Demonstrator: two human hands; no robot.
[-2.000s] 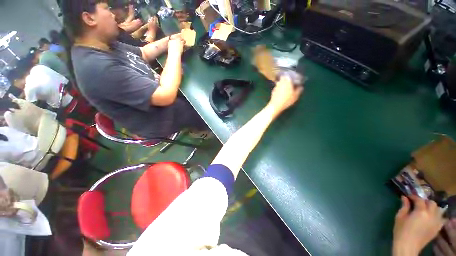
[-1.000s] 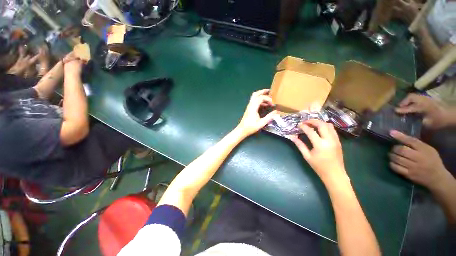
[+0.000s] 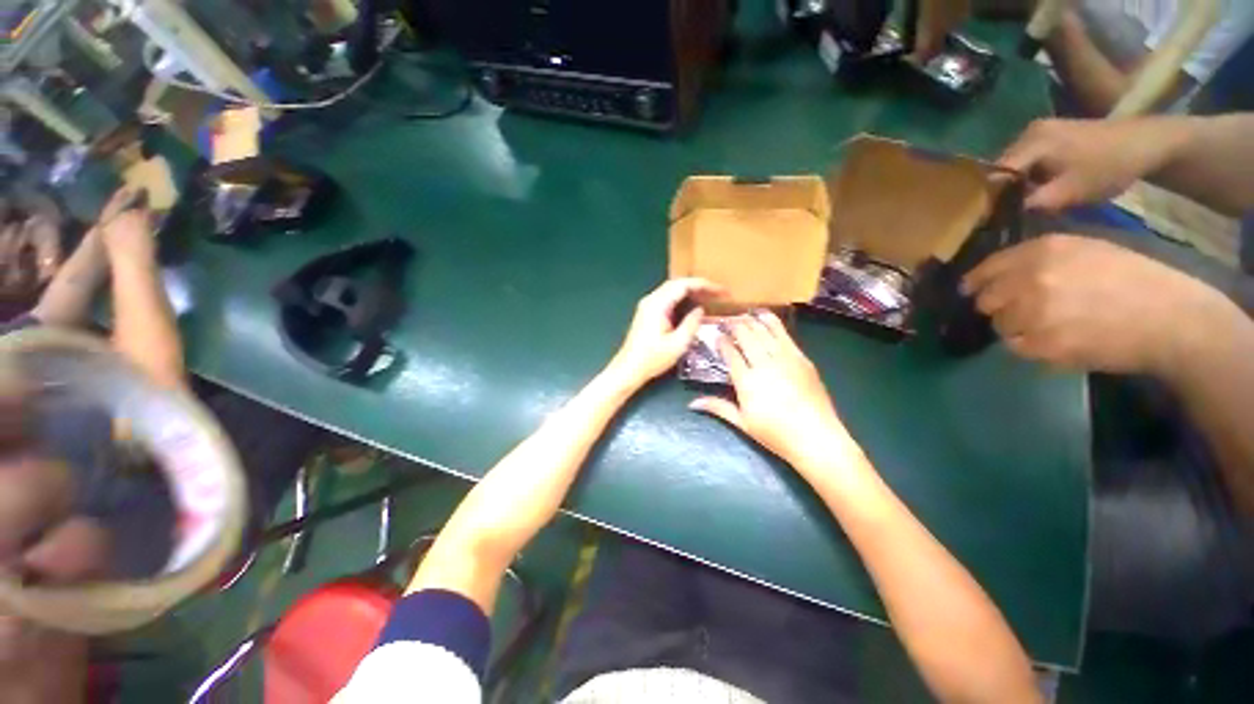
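An open carton (image 3: 750, 255) lies on the green bench in front of me, its tan lid standing up at the back. Shiny bagged contents (image 3: 704, 355) show inside it. My left hand (image 3: 663, 330) holds the carton's left side near the lid hinge. My right hand (image 3: 773, 378) lies over the bagged contents with its fingers spread and thumb out to the left; whether it grips anything is hidden. A second open carton (image 3: 864, 292) with bagged contents stands just to the right.
Another person's hands (image 3: 1086, 296) hold a black item at the right. A black curved part (image 3: 344, 305) lies at left. A tape roll (image 3: 206, 481) is close at the left edge. A record player (image 3: 591, 62) stands at the back, a red stool (image 3: 330, 640) below.
My right hand has moved in over the bagged contents, which now sit lower in the carton. The tape roll has appeared at left. The neighbour's hands have moved up beside the second carton.
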